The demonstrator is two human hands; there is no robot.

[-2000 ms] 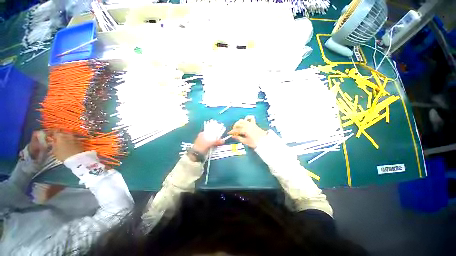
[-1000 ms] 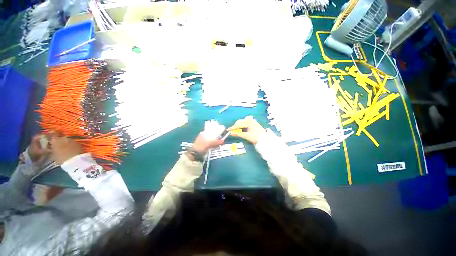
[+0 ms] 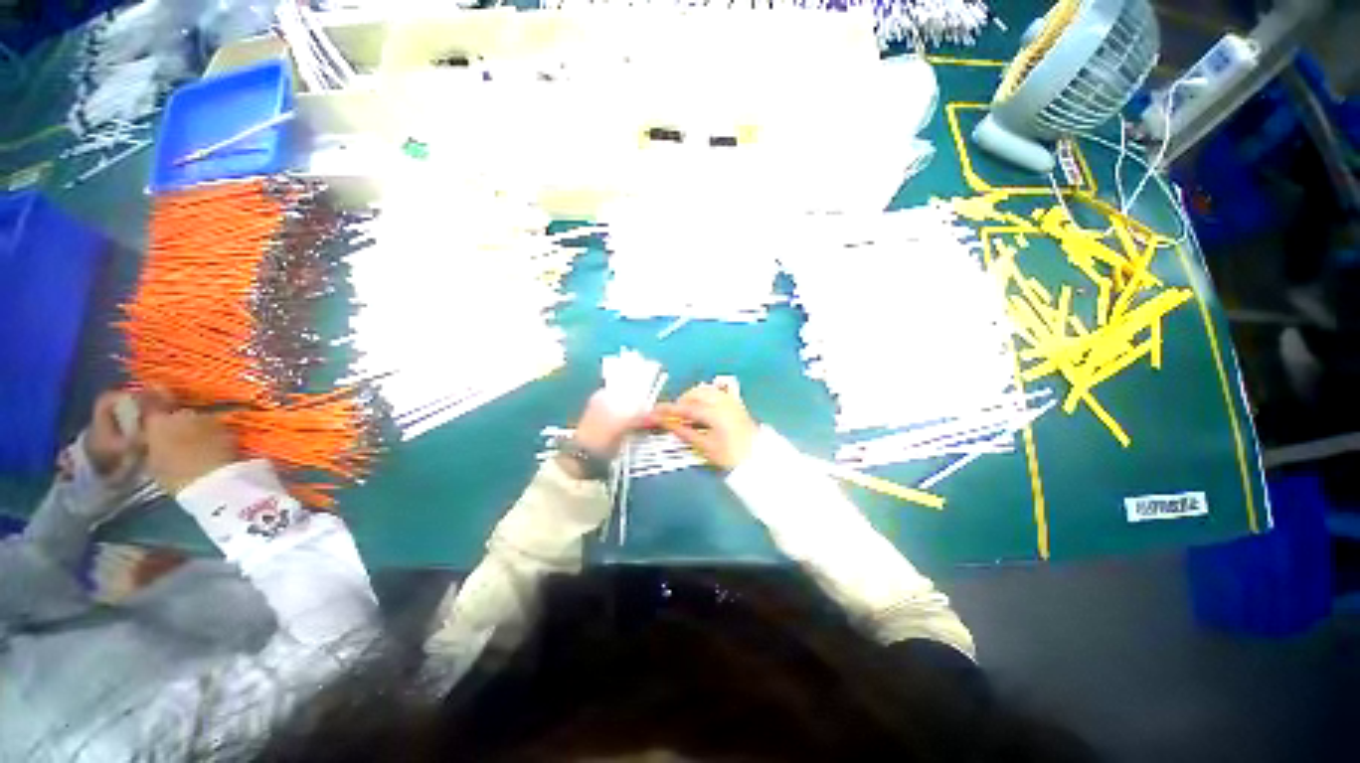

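Observation:
My left hand (image 3: 601, 428) is closed around a pale, overexposed white bundle (image 3: 633, 379) that stands up out of the fist. A thin white lead hangs below that hand. My right hand (image 3: 712, 423) is beside it, its fingertips touching or nearly touching the left fingers. What the right fingertips hold is too blurred to tell. A few white leads (image 3: 679, 452) lie on the green table under my hands. A yellow strip (image 3: 892, 489) lies under and right of my right forearm.
White lead piles (image 3: 902, 321) lie ahead, with a yellow strip heap (image 3: 1101, 306) at right. Orange leads (image 3: 194, 291) and a blue tray (image 3: 224, 119) are at left, where another person's hands (image 3: 157, 435) work. A fan (image 3: 1077, 67) stands at the back right.
My right hand has moved left and slightly down, against my left hand. The yellow piece at its fingertips no longer shows clearly. The yellow strip by my right forearm is now more exposed.

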